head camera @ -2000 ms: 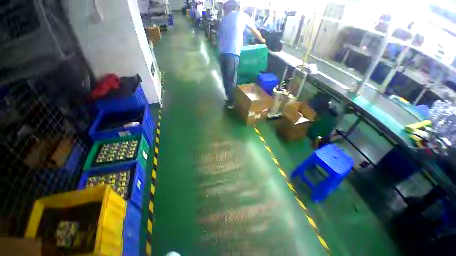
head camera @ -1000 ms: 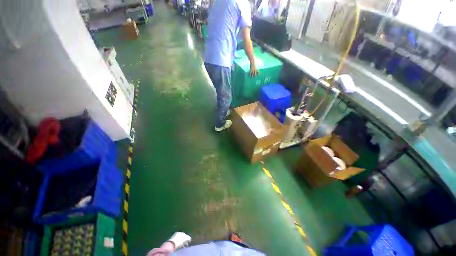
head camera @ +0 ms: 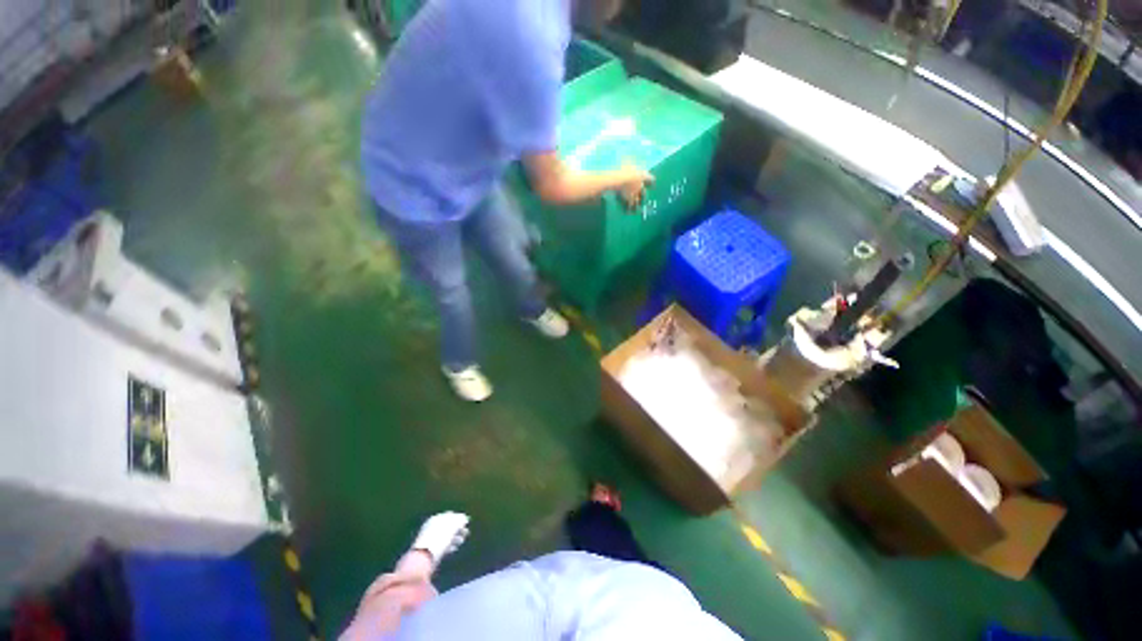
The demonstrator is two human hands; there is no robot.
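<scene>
My left hand point(head camera: 441, 535), in a white glove, hangs low at the bottom of the view over the green floor. It is small and a little blurred; its fingers look loosely apart and nothing shows in it. My right hand is out of the picture. Ahead, a large green box point(head camera: 645, 188) stands beside the line, with another person's hand point(head camera: 635, 185) at its top edge. An open brown carton point(head camera: 695, 407) with white contents stands on the floor nearer to me.
A person in blue point(head camera: 470, 113) stands ahead, left of the green box. A blue stool point(head camera: 733, 257) and a white machine point(head camera: 820, 344) stand behind the carton. Another open carton point(head camera: 971, 495) is at the right. A white cabinet point(head camera: 113, 426) is at the left. A yellow hose point(head camera: 1002, 182) hangs over the ledge.
The person, green box and cartons appear nearer and larger. The person leans over more beside the green box. My left hand has come further into view; the blue stool at bottom right has nearly left it.
</scene>
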